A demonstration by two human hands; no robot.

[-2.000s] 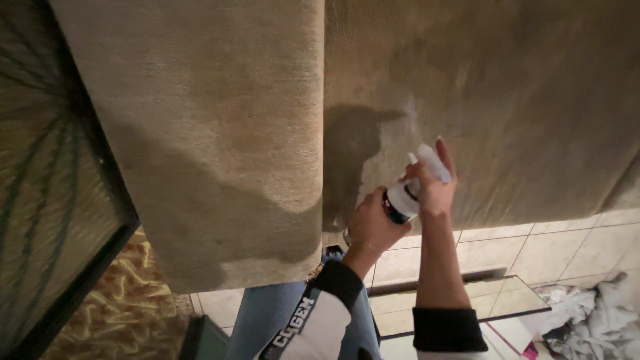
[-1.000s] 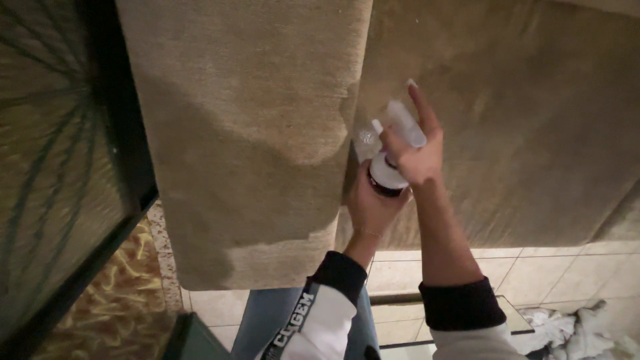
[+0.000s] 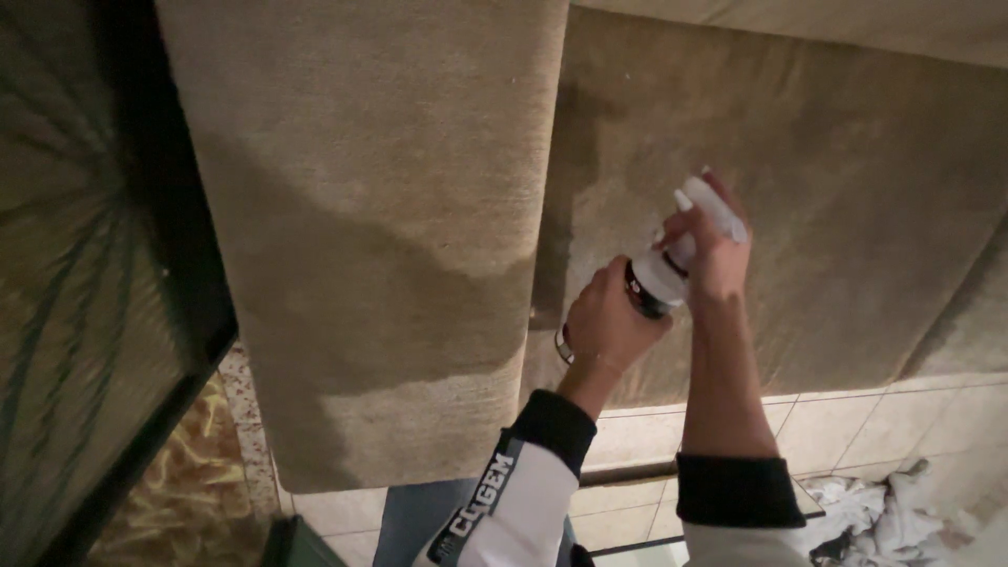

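Note:
A white spray bottle with a dark label (image 3: 660,279) is tilted between my hands, over the seat cushion of a beige fabric sofa (image 3: 827,213). My left hand (image 3: 616,319) wraps round the bottle's body. Around the neck and the white trigger head (image 3: 713,206) my right hand (image 3: 720,252) is closed, one finger stretched along the head. The nozzle points up and to the left. Left of the seat cushion lies the sofa's armrest (image 3: 378,157), with a shadow across its lower half.
At the far left stands a dark-framed panel with a line pattern (image 3: 87,220). Patterned flooring (image 3: 177,472) shows under it. Pale floor tiles (image 3: 843,425) run along the sofa's edge, and crumpled white cloth (image 3: 874,512) lies at the lower right. My leg in blue jeans (image 3: 417,512) is below the armrest.
The view has shifted somewhat. Against the sofa, the bottle and both hands are farther right of the armrest edge than one second ago. Both hands keep their hold on the bottle.

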